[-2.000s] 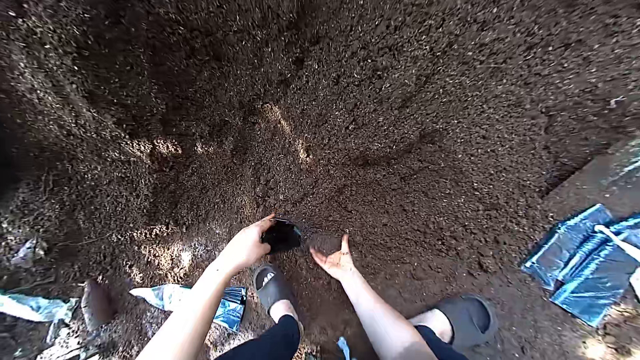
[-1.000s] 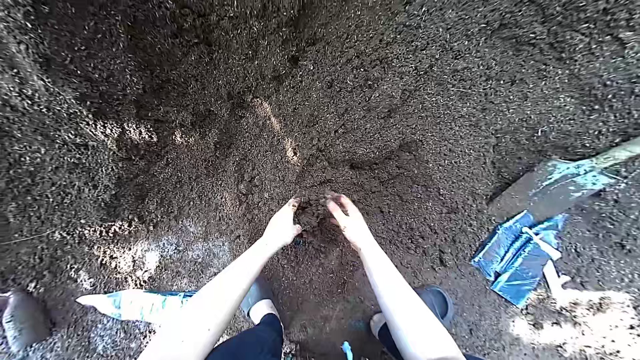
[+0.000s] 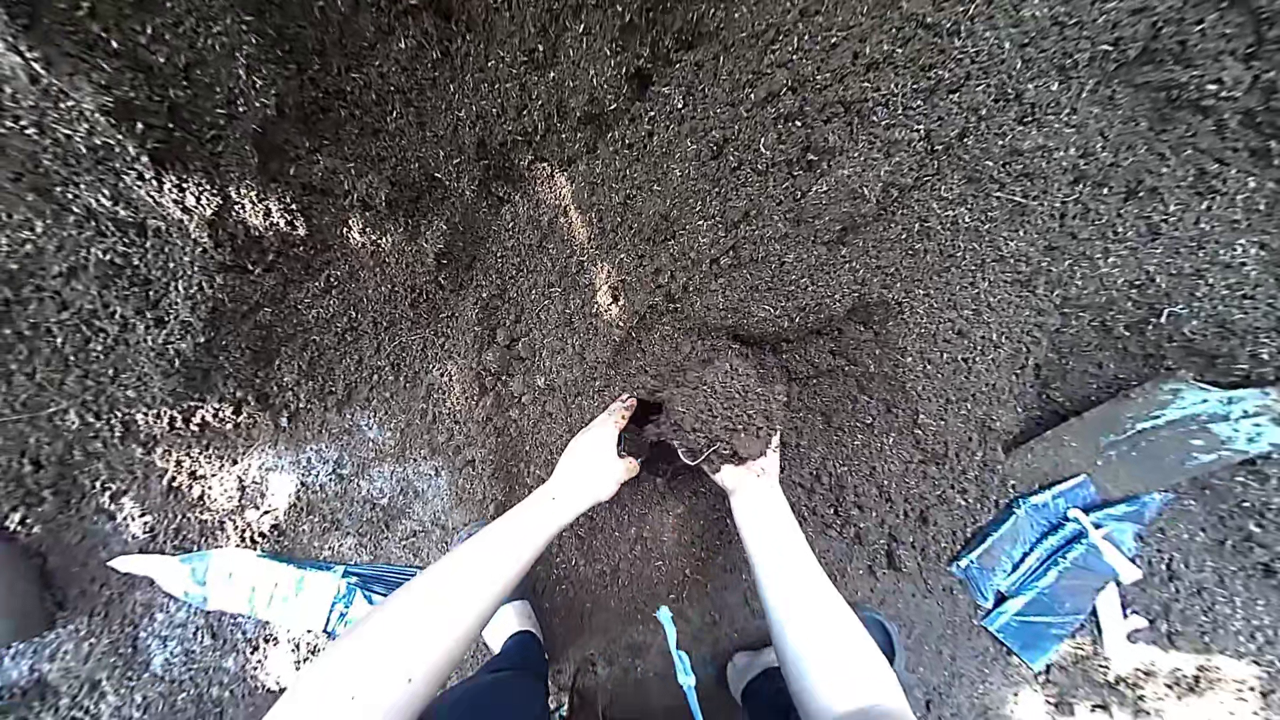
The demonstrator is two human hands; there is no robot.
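Observation:
My left hand [image 3: 598, 457] grips the near left edge of a small black plastic bag or pot [image 3: 624, 441], whose dark opening faces up and right; most of it is hidden by the hand and shade. Close to its right, my right hand [image 3: 755, 468] cups a heap of dark soil [image 3: 725, 405], with the fingers mostly under the soil. A thin pale root or strand hangs at the near edge of the heap. A large pile of loose soil [image 3: 850, 180] mixed with pale husks lies beyond both hands.
Flat, dark plastic bags [image 3: 1050, 570] lie at the right beside a shovel blade [image 3: 1150, 440]. A white and blue plastic packet [image 3: 270, 590] lies at the left. My feet stand on either side of a light blue strip [image 3: 679, 665].
A second ago both hands were together at the soil; now they are slightly apart, with soil heaped in my right hand. The dark opening beside my left hand shows again, as in the oldest frame.

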